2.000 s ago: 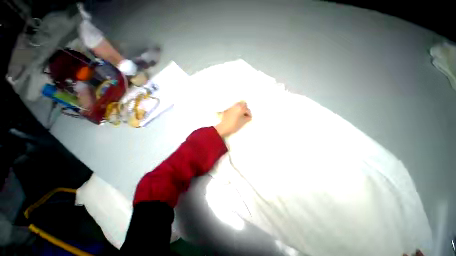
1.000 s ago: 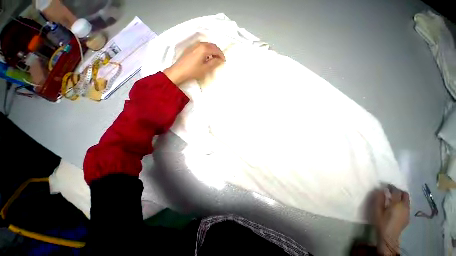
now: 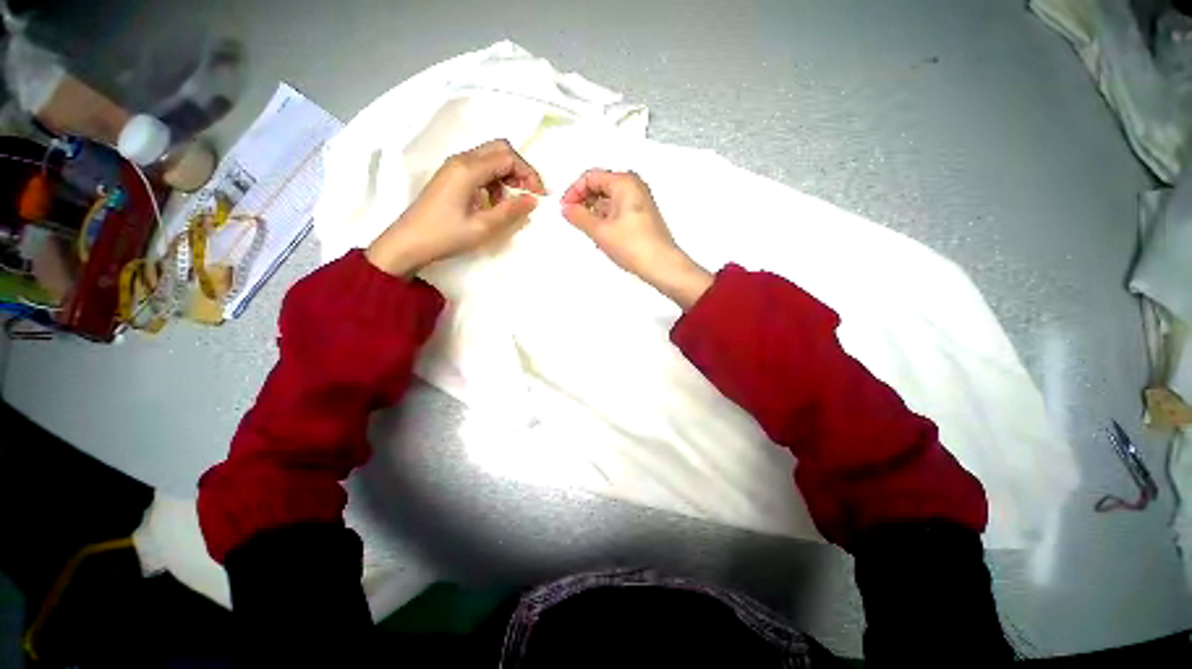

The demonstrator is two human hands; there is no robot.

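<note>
The white garment (image 3: 784,301) lies spread over the grey table, very bright in its middle. My left hand (image 3: 477,203) is at its upper left part, thumb and fingers pinching a small bit of white, cloth or thread; too bright to tell which. My right hand (image 3: 621,222) is just right of it, fingertips pinched together close to the left fingertips. I cannot tell whether the right fingertips hold anything. The thread snips (image 3: 1129,457) lie on the table at the right, with a dark reddish cord loop, away from both hands.
The grey table (image 3: 837,79) has a dark red basket (image 3: 111,268) of small items at left. Beside it are a white-capped bottle (image 3: 147,139), a yellow tape measure (image 3: 207,261) and a printed sheet (image 3: 281,150). White pieces (image 3: 1163,248) lie along the right edge. White cloth hangs below at left.
My right hand has moved from the garment's lower right end to beside my left hand. My left hand stays at the upper left part. The snips lie on the table in both later views.
</note>
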